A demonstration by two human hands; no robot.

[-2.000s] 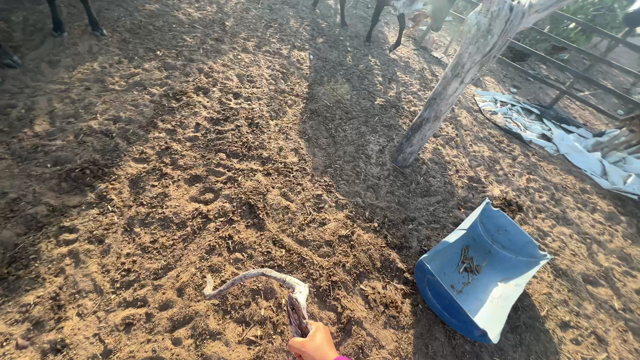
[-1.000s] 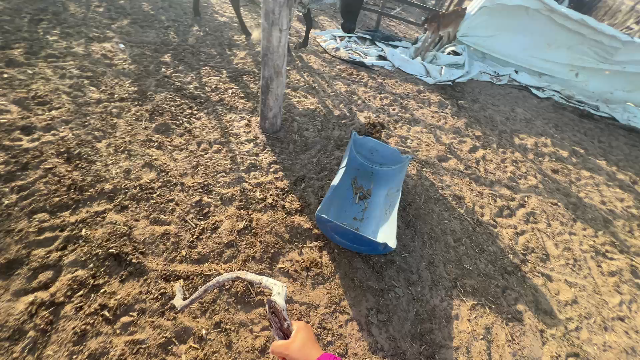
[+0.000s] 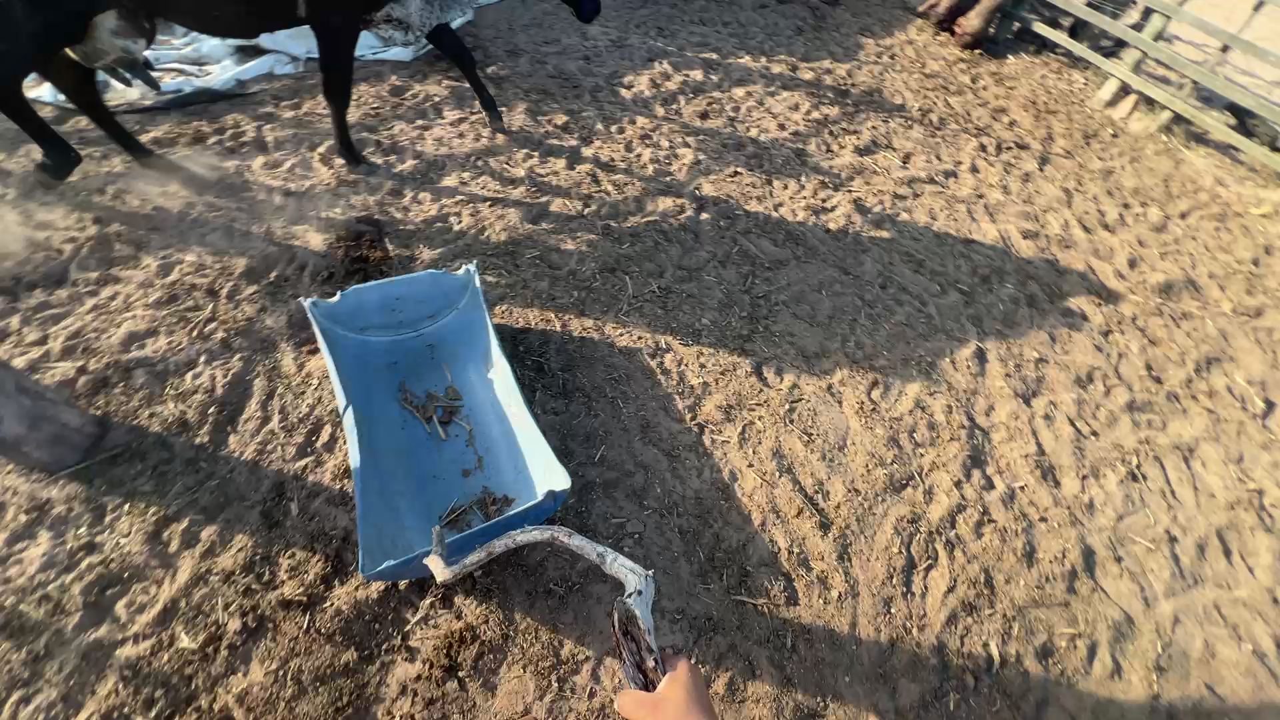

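Observation:
At the bottom edge, my right hand (image 3: 672,694) is closed around the dark, rough butt of a crooked wooden stick (image 3: 580,545). The pale, bent part of the stick reaches up and left, and its forked tip overlaps the near rim of a blue plastic trough (image 3: 400,350), which looks like a cut barrel. Whether they touch, I cannot tell. Some dry stalks and debris (image 3: 435,408) lie inside the trough. My left hand is out of view.
A black cow (image 3: 340,50) with a visible udder stands or walks at the upper left, dust by its hooves. Behind it lies a pale tarp (image 3: 230,60). A wooden post (image 3: 40,420) rises at the left edge. A slatted wooden fence (image 3: 1160,80) crosses the upper right corner.
The view has swung to the right. A black cow now shows close beyond the trough. The stick has stayed in my right hand, and its tip now overlaps the trough in view.

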